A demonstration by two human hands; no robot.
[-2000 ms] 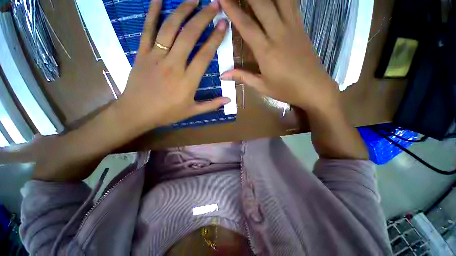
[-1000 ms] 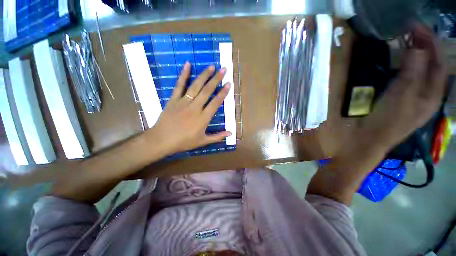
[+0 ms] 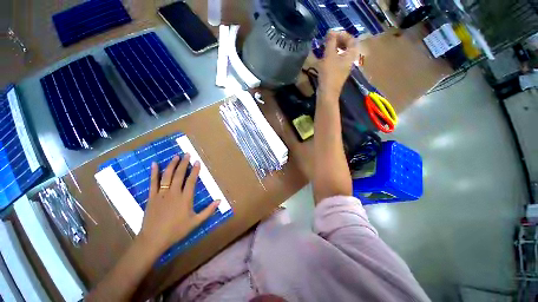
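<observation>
A blue cell string (image 3: 138, 175) lies on the brown board with a white strip along each side, the left one (image 3: 120, 200) and the right one (image 3: 204, 177). My left hand (image 3: 171, 203) lies spread on the cells, its thumb at the lower end of the right strip. My right hand (image 3: 337, 59) is raised at the upper right, beside the grey round machine (image 3: 277, 50), fingers bunched. Whether it holds something small cannot be told.
Silvery ribbon piles lie left (image 3: 64, 212) and right (image 3: 251, 138). Dark cell stacks (image 3: 85, 100) and a phone (image 3: 187, 26) lie beyond. Scissors with red and yellow handles (image 3: 380, 112), a yellow sponge (image 3: 303, 127) and a blue bin (image 3: 395, 174) are at right.
My right hand left the right strip and reached far to the upper right. My left hand stays on the cells. The view has turned right and shows more of the bench.
</observation>
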